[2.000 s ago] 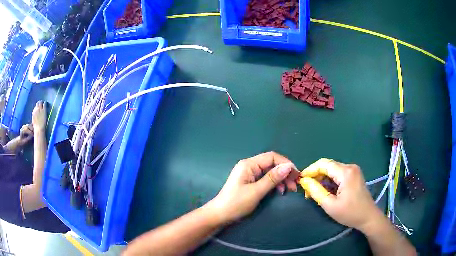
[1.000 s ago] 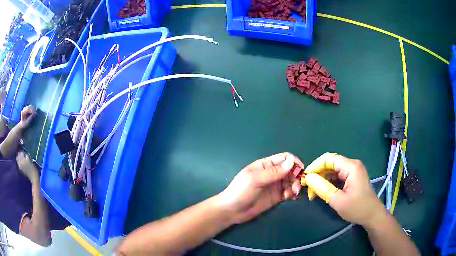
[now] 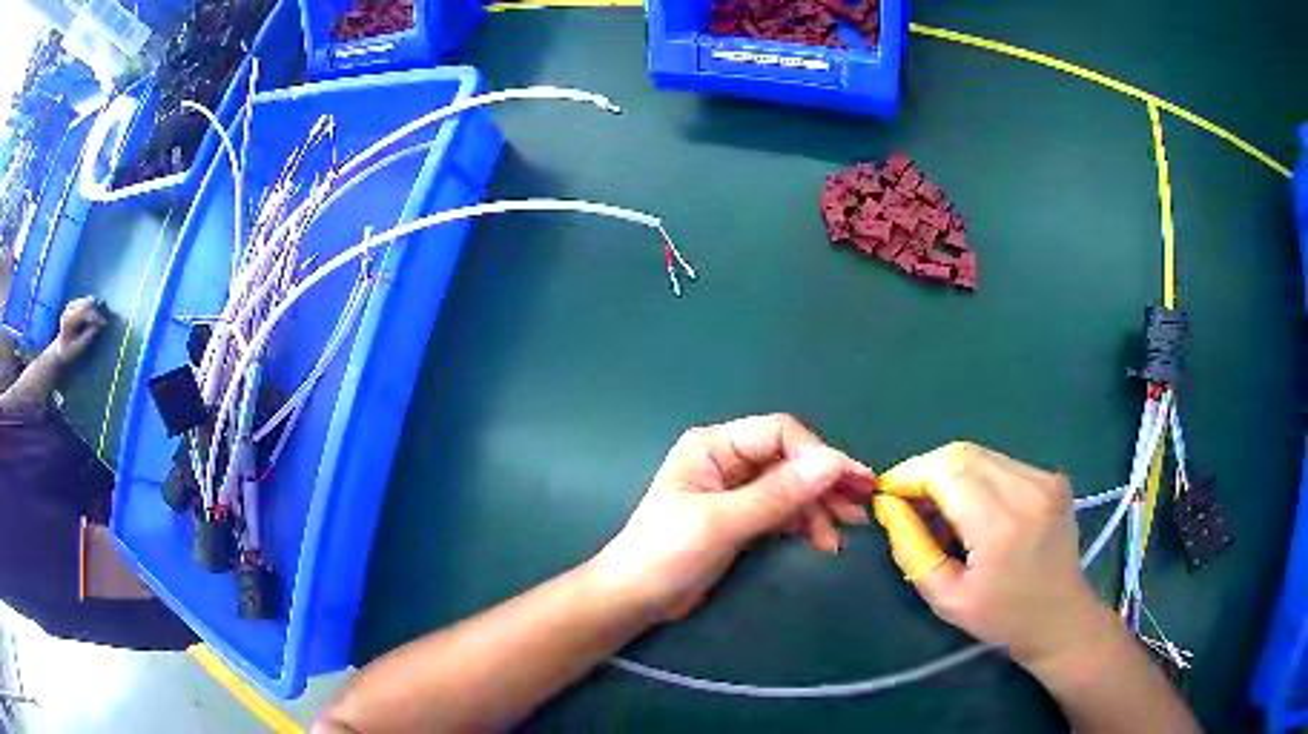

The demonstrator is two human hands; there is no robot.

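My left hand [image 3: 717,502] pinches a small red-brown connector housing [image 3: 855,486] between thumb and fingers, mostly hidden by the fingertips. My right hand [image 3: 983,538], with yellow finger cots on thumb and fingers, pinches at the housing's right end; the wire end there is too small to make out. A sheathed cable [image 3: 803,691] curves below my hands and passes behind my right hand. To the right lies a wire harness with a round black connector [image 3: 1163,346] and a square black connector [image 3: 1202,525].
A pile of housings [image 3: 901,222] lies ahead, below a blue parts bin [image 3: 778,72]. A large blue tray [image 3: 380,373] of harnesses stands at left, two cable ends overhanging its right rim. Another blue tray [image 3: 1287,617] is at the right edge. Another person's arm [image 3: 55,351] is at far left.
The housing, seen more clearly between my fingertips a second ago, is now more covered. The harness's black connectors have shifted slightly right. The other person's hands have moved, one now out of sight.
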